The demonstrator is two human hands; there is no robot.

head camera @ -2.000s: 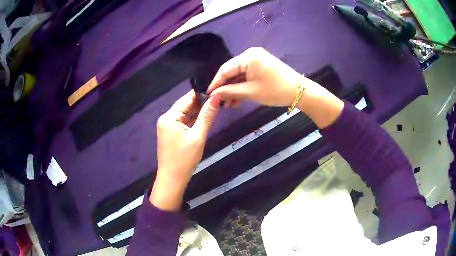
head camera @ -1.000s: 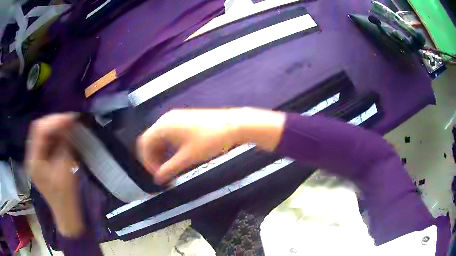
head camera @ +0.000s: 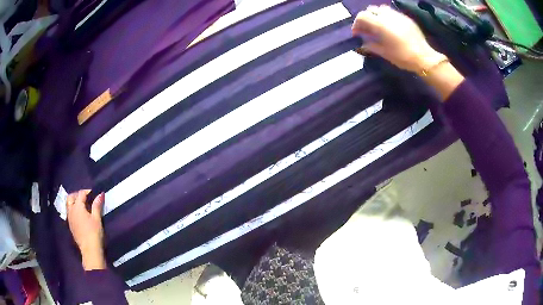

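Note:
Two dark fabric strips with wide, curved white interfacing strips lie at the far side of the purple cover. My left hand (head camera: 85, 223) is at the left end of the nearer wide white strip (head camera: 238, 126), fingers on the dark fabric's end. My right hand (head camera: 390, 39) is at its right end, fingertips on the dark fabric. The farther wide white strip (head camera: 208, 74) lies untouched. Closer to me lie two dark strips with thin white strips, the upper thin strip (head camera: 262, 174) bearing faint marks and the lower thin strip (head camera: 286, 207) beside it.
The steam iron (head camera: 455, 24) rests at the upper right beside a green board (head camera: 519, 22). A wooden ruler (head camera: 95, 107) and tape roll (head camera: 25, 103) are at the left. A small white scrap (head camera: 61, 201) lies by my left hand. Dark offcuts (head camera: 458, 218) lie on the floor.
Two dark strips with wide white strips now lie flat where one dark strip lay bare two seconds ago. My hands have moved apart, left to the left end, right to the upper right.

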